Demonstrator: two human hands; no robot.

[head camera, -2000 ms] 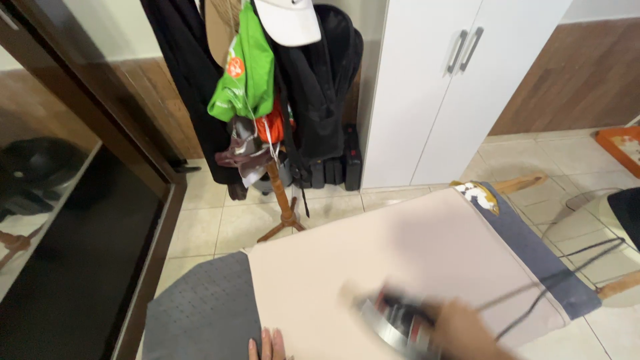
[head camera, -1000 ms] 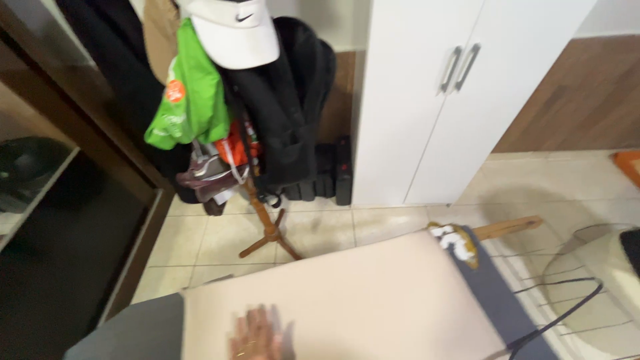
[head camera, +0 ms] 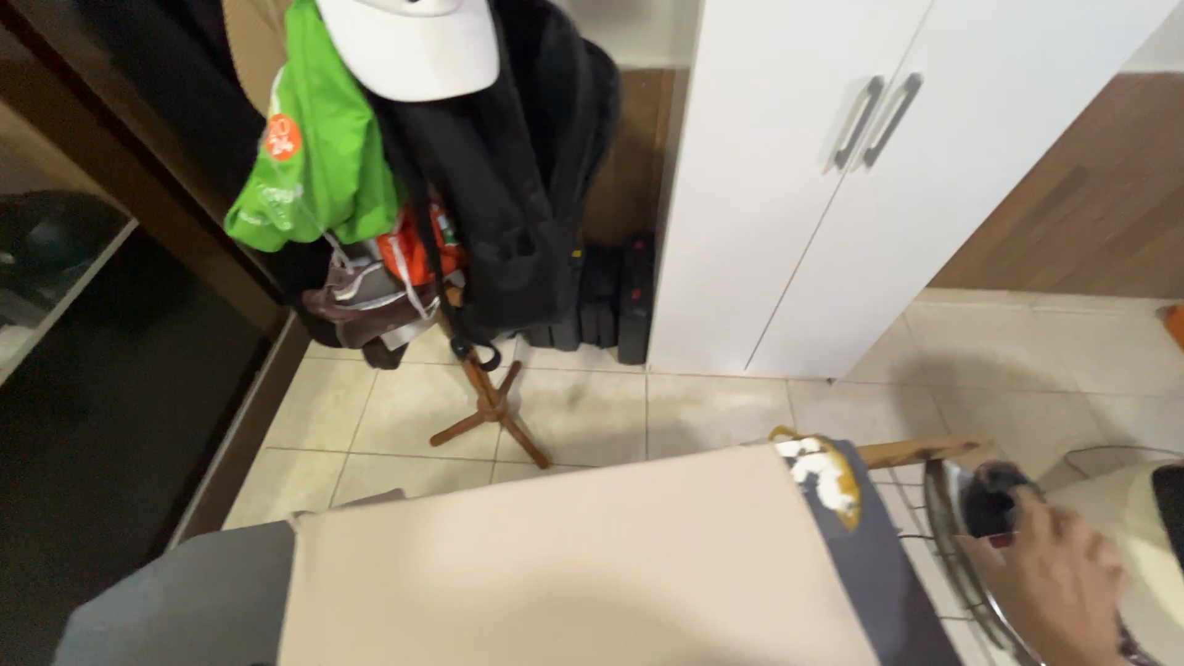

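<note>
A smooth pale pink cloth lies flat over a dark grey ironing board. At the lower right, my right hand is closed around a clothes iron, blurred, beside the board's end. The iron is at the wire rack there; whether it bears its weight on the rack cannot be told. A white and mustard patterned patch shows on the board's far right corner, just past the cloth's edge. My left hand is out of view.
A wooden coat stand with a green garment, a white cap and black bags stands beyond the board. Behind are a white cabinet and, left, dark furniture. A cream object is at the right.
My left hand, on the cloth one second ago, has left the view. The iron and my right hand, over the cloth two seconds ago, are now beyond the board's right end.
</note>
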